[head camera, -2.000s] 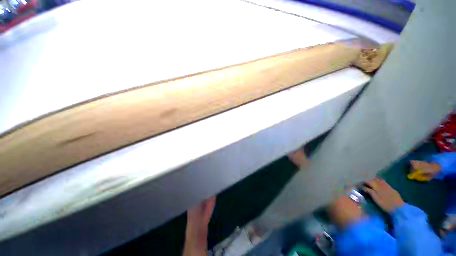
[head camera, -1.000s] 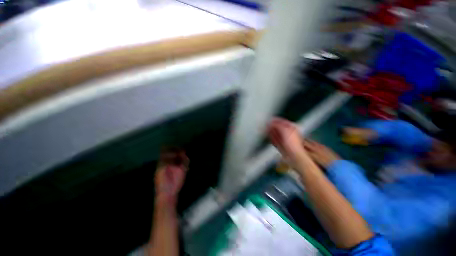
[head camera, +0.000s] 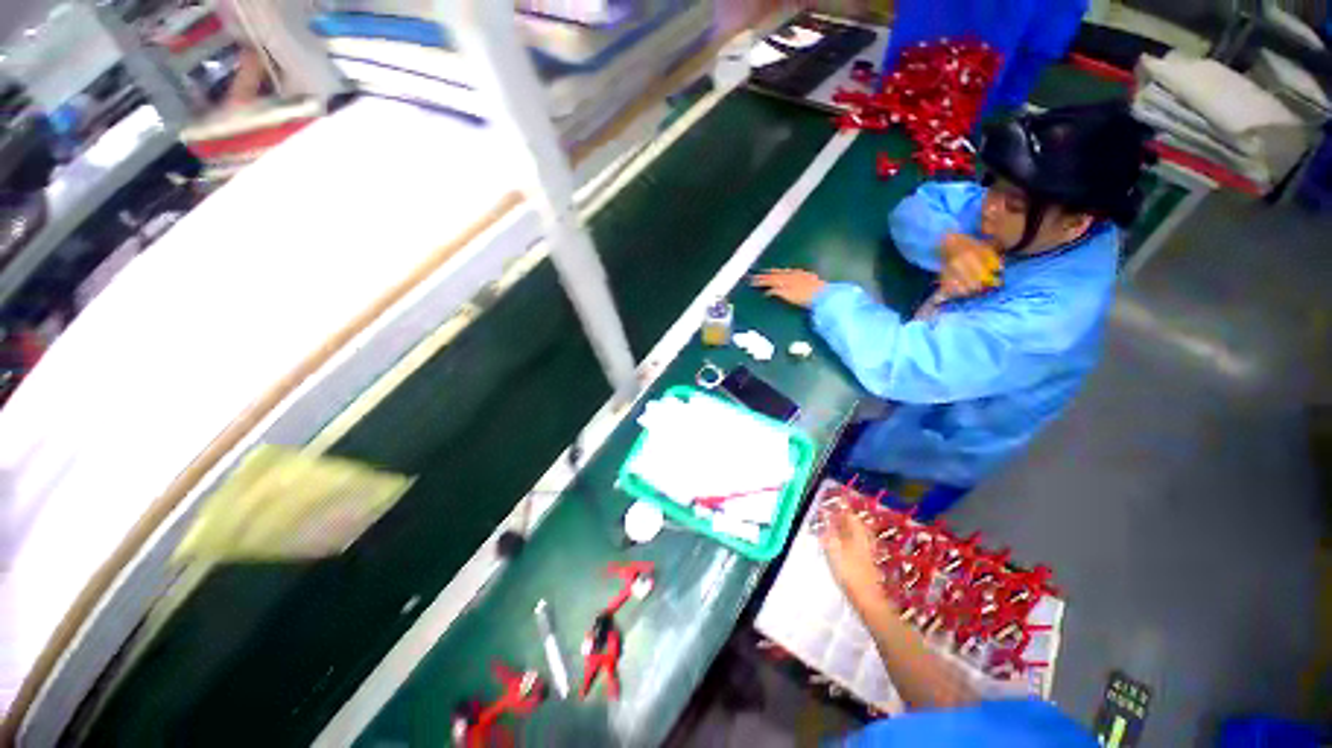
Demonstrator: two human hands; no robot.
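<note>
My right hand (head camera: 859, 563) reaches in from the bottom right over a white tray (head camera: 818, 607) beside the bench. The tray carries many small red pieces (head camera: 964, 577) in rows. The fingers lie near the tray's upper left part; I cannot tell whether they hold anything. My left hand is out of the picture. A green basket (head camera: 630, 475) with white scraps and a thin red item stands on the green bench. Red-handled pliers (head camera: 602, 655) and a thin pale tool (head camera: 551, 647) lie nearer the bottom.
A person (head camera: 1008, 314) in a blue smock and dark cap sits beyond the tray, holding something yellow. A pale post (head camera: 563, 234) rises beside the green belt (head camera: 482, 439). A blurred yellowish sheet (head camera: 292, 504) is over the belt's left side. A red heap (head camera: 928, 102) lies farther back.
The view has swung right and down from the white shelf to the bench. My left hand has left the picture. My right hand has moved from beside the post to over the tray.
</note>
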